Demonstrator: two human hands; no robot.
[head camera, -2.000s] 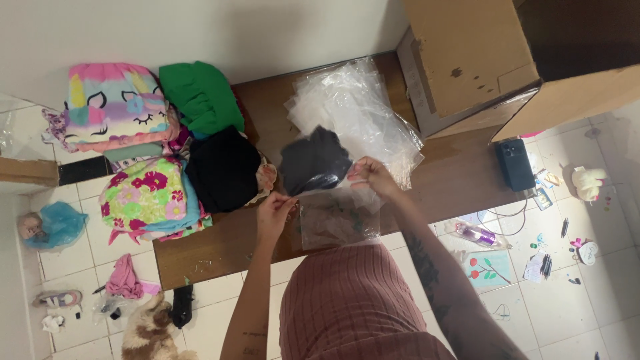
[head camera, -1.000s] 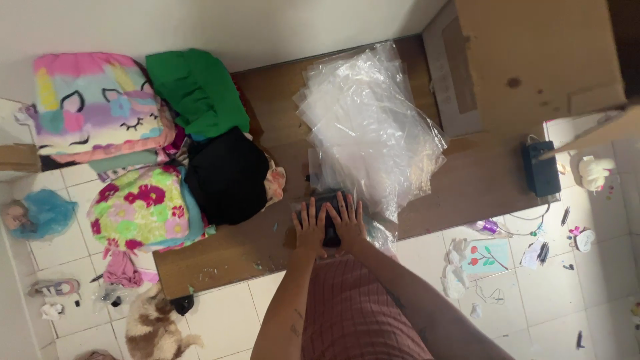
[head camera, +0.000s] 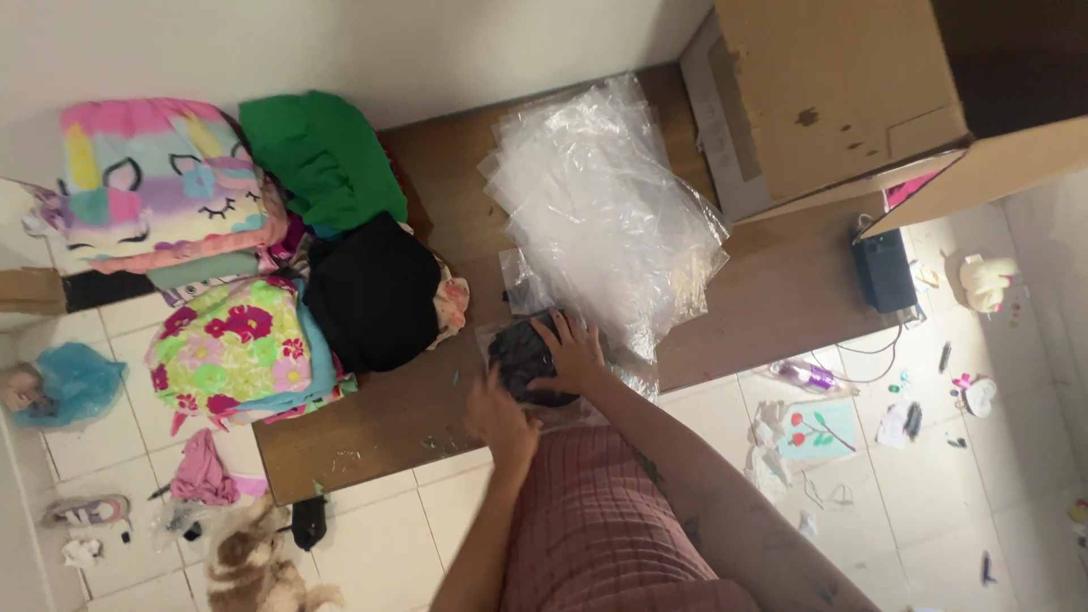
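Observation:
A dark folded cloth in a clear plastic bag (head camera: 520, 361) lies near the front edge of the brown wooden table (head camera: 382, 425). My right hand (head camera: 571, 357) rests on it from the right, fingers spread. Beside its left edge is my left hand (head camera: 500, 416), blurred, its grip unclear. Just behind them spreads a pile of clear plastic bags (head camera: 603, 195). To the left sit folded fabrics: a black one (head camera: 374, 293), a green one (head camera: 319, 157), a flowered one (head camera: 229, 348) and one with a unicorn face (head camera: 170, 183).
An open cardboard box (head camera: 841, 93) stands at the table's right, with a black device (head camera: 884, 270) near its front. A furry animal (head camera: 255, 561) lies on the tiled floor at lower left. A bottle (head camera: 803, 374), a drawing (head camera: 816, 429) and scattered small things lie on the floor at right.
Two seconds ago both hands held the bagged dark cloth farther back; one second ago both lay flat on it at the front edge. Now my left hand has moved off to its left side.

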